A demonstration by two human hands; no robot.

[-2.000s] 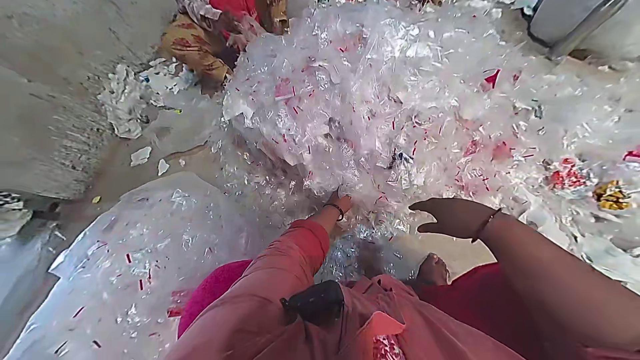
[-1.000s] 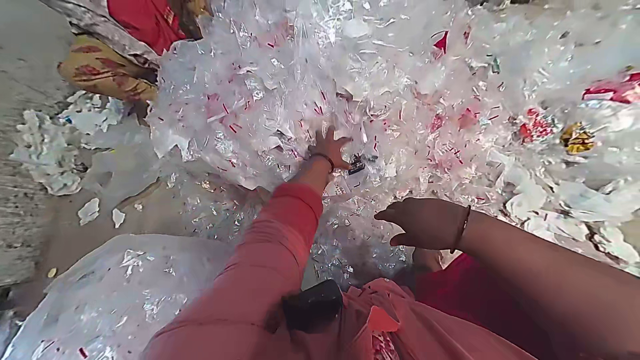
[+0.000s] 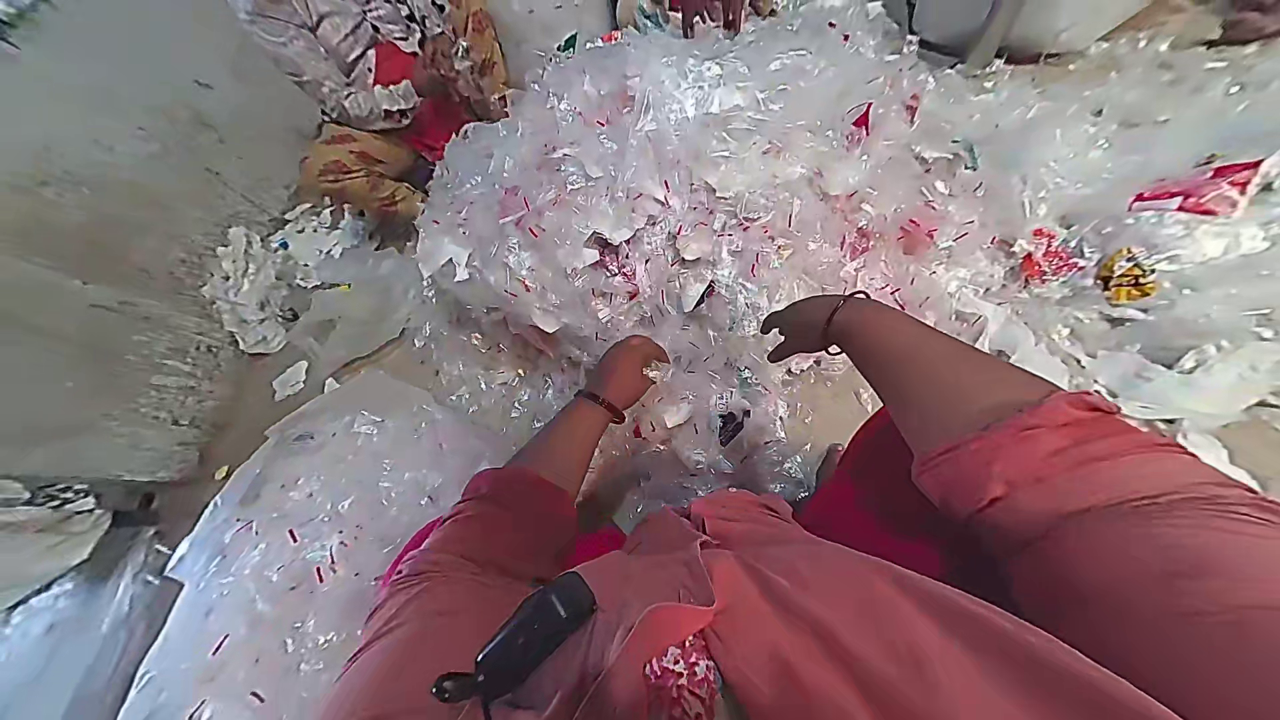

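Note:
A large heap of clear plastic film scraps (image 3: 640,190), with small red and pink bits among them, spreads in front of me. At its near edge my left hand (image 3: 627,370) is curled, its fingertips at some clear film; whether it grips any is hard to tell. My right hand (image 3: 803,327) hovers to the right over the scraps, fingers apart and bent, with nothing seen in it. Between my hands and a little nearer lies a dark printed scrap (image 3: 733,426) on clear film.
A white sheet (image 3: 300,540) holding more clear scraps lies at lower left. Another person (image 3: 370,130) sits at upper left beside a concrete wall (image 3: 110,250). More hands (image 3: 712,14) show at the heap's far edge. A red and white wrapper (image 3: 1200,190) lies at right.
My left hand, spread on the heap one second ago, has drawn back toward me and curled. My right hand stays at the right, fingers bent. The view has shifted.

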